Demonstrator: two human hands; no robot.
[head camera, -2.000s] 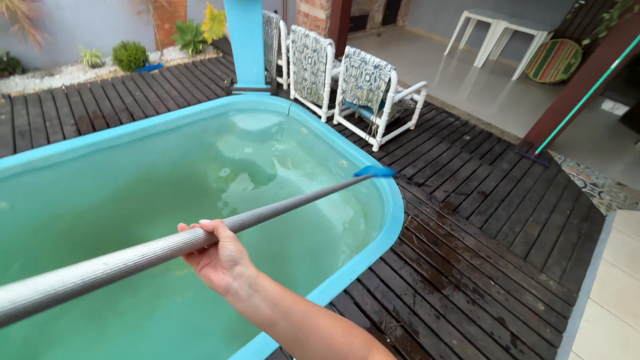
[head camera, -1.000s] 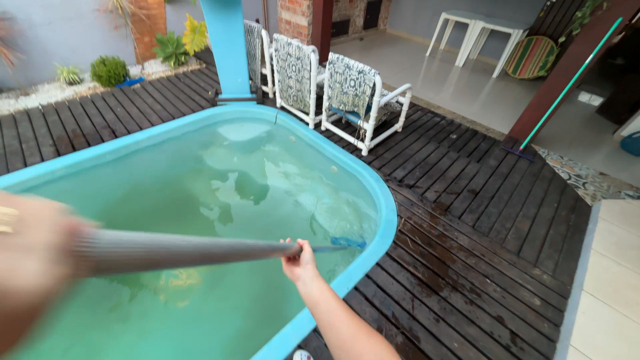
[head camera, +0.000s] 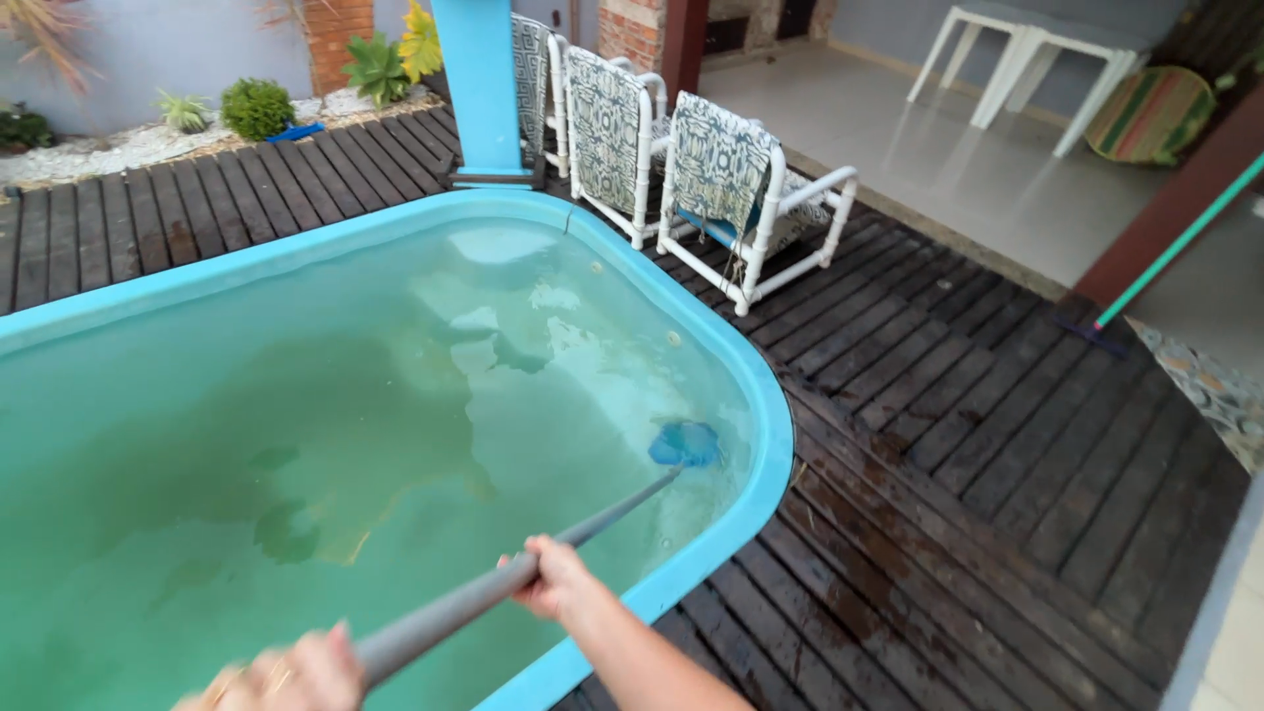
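My right hand (head camera: 555, 581) grips a long grey pole (head camera: 444, 614) partway along its length. Lower left, my left hand (head camera: 286, 673) is closed around the near part of the same pole; it is blurred and wears a ring. At the pole's far end a blue pool skimmer head (head camera: 685, 444) lies in the water, close to the rounded right corner of the pool. The light blue pool rim (head camera: 775, 425) curves around the murky green water (head camera: 385, 474), which has a darker patch on the left.
Dark wooden decking (head camera: 879, 543) surrounds the pool, with wet marks on the right. White-framed chairs (head camera: 721, 173) and a blue post (head camera: 478, 89) stand behind the far corner. A squeegee with a green handle (head camera: 1175, 242) leans at right. White tables (head camera: 1027, 59) stand farther back.
The skimmer head, above the pool's right edge in the earliest frame, is now in the water. My left hand, not visible at first, has come into view on the pole.
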